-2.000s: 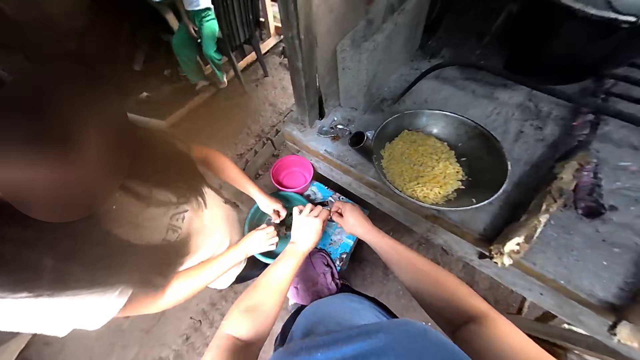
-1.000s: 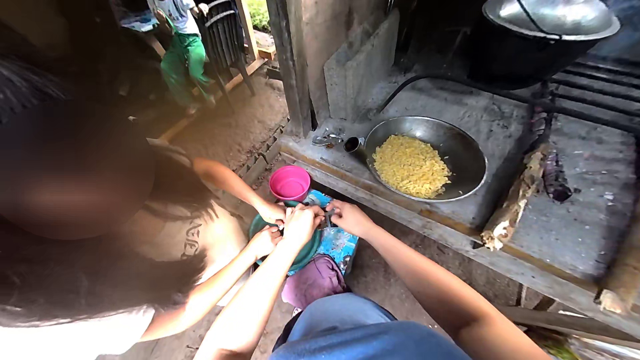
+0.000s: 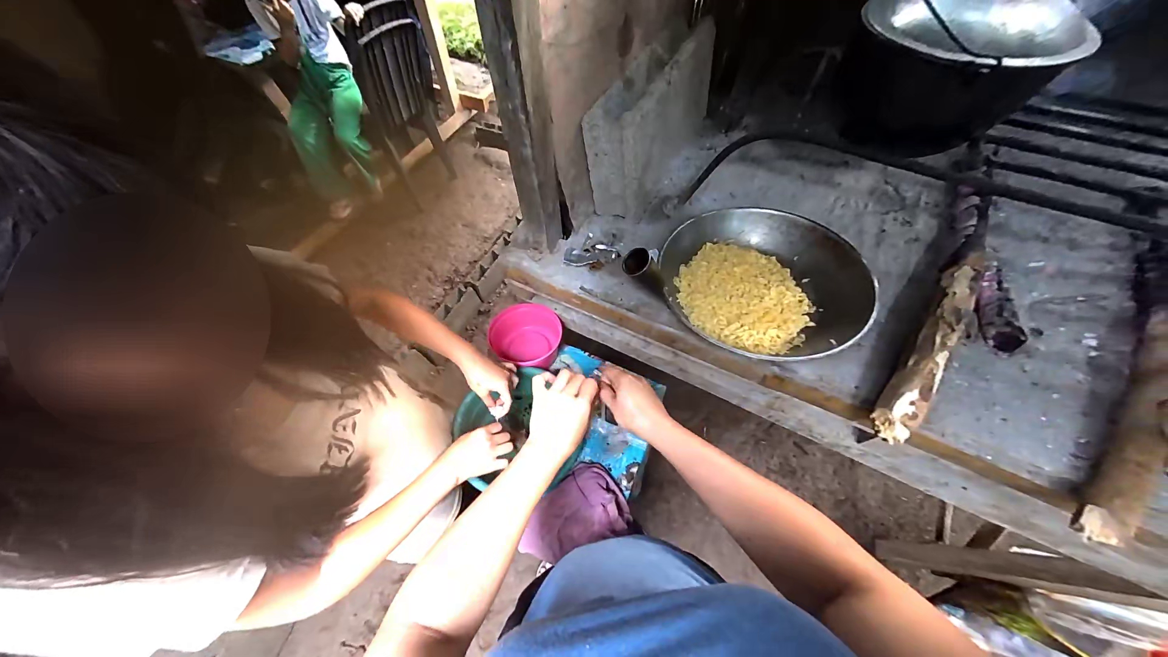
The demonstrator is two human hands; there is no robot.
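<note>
My left hand [image 3: 560,411] is over the right side of a teal plastic basin [image 3: 473,415], its fingers bent together; whatever they pinch is too small to make out. My right hand [image 3: 630,399] is just to its right, with a small dark piece, not clearly seen, at its fingertips. Another person's two hands [image 3: 484,452] work over the left part of the same basin, close to a small pale bit. Dark contents show in the basin, mostly covered by hands. A pink plastic bowl [image 3: 525,336] stands behind it, beside a blue patterned surface [image 3: 613,449].
On the ledge at right stands a metal wok [image 3: 849,301] with yellow pieces of food [image 3: 744,297], beside a small dark cup [image 3: 637,262]. Firewood [image 3: 931,356] lies farther right, below a lidded black pot [image 3: 949,91]. A person in green trousers [image 3: 330,119] is at the back left.
The other person's hands have moved slightly apart over the basin. My hands stay close together at its right side.
</note>
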